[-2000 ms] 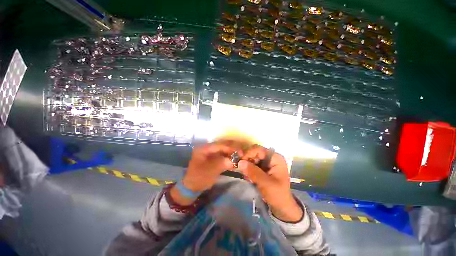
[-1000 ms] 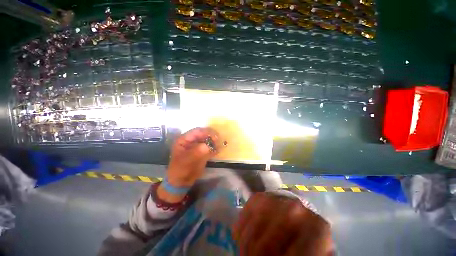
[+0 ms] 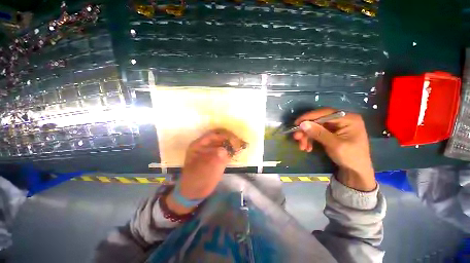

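Note:
My left hand (image 3: pixel 206 162) is over the lower part of the cream work sheet (image 3: pixel 178 118) and pinches a small dark-silver part (image 3: pixel 233 149) between thumb and fingertips. My right hand (image 3: pixel 337 141) is to the right of the sheet, above the green mat, and holds slim grey tweezers (image 3: pixel 322 119), tips pointing left and down toward the sheet's right edge. The tips do not touch the part. I cannot tell what the tips touch, if anything.
Left blister tray (image 3: pixel 77 97) with heaped silver parts and strong glare at left. Right blister tray (image 3: pixel 247 51) behind the sheet, amber parts (image 3: pixel 172 9) at its far side. Red bin (image 3: pixel 412 110) at right, beside a pale perforated sheet (image 3: pixel 460 123). Grey fabric shows at both lower edges.
My right hand left the part, dropped low near my body, and now is at the right over the mat with tweezers. My left hand still holds the part. The view has shifted.

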